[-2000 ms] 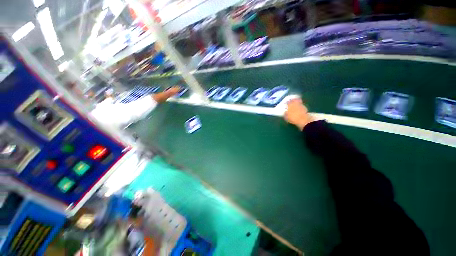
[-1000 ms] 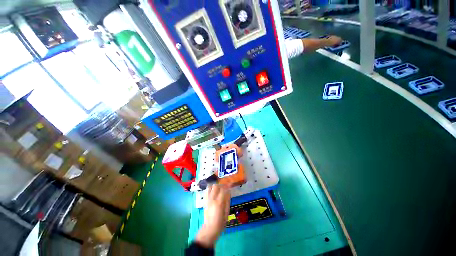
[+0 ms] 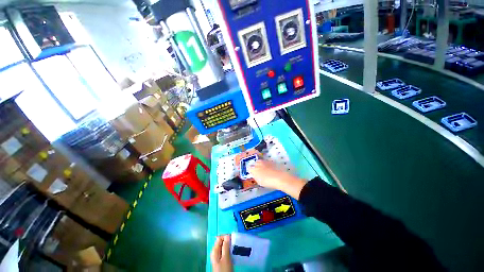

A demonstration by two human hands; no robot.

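Observation:
A housing panel [image 3: 247, 166] with a pale rim and dark blue middle sits in the orange fixture [image 3: 248, 184] on the silver-white plate [image 3: 228, 197]. My right hand [image 3: 268, 174] reaches in from the right, its fingertips at the panel's right side; whether they grip it is hidden. My left hand [image 3: 222, 254] is at the bottom, cut off by the edge, and holds a flat pale piece [image 3: 253, 252] with a small black rectangle, in front of the press base [image 3: 267, 213].
The blue control box [image 3: 276, 58] and heat press [image 3: 217, 114] stand above the plate. The conveyor [image 3: 382, 154] with several panels runs at the right. A red stool [image 3: 183, 172] and cartons [image 3: 95, 194] are at the left.
My right hand has come from the belt to the fixture. My left hand has moved from the fixture to the bottom and now shows holding a pale piece. The other person's arm is gone from view.

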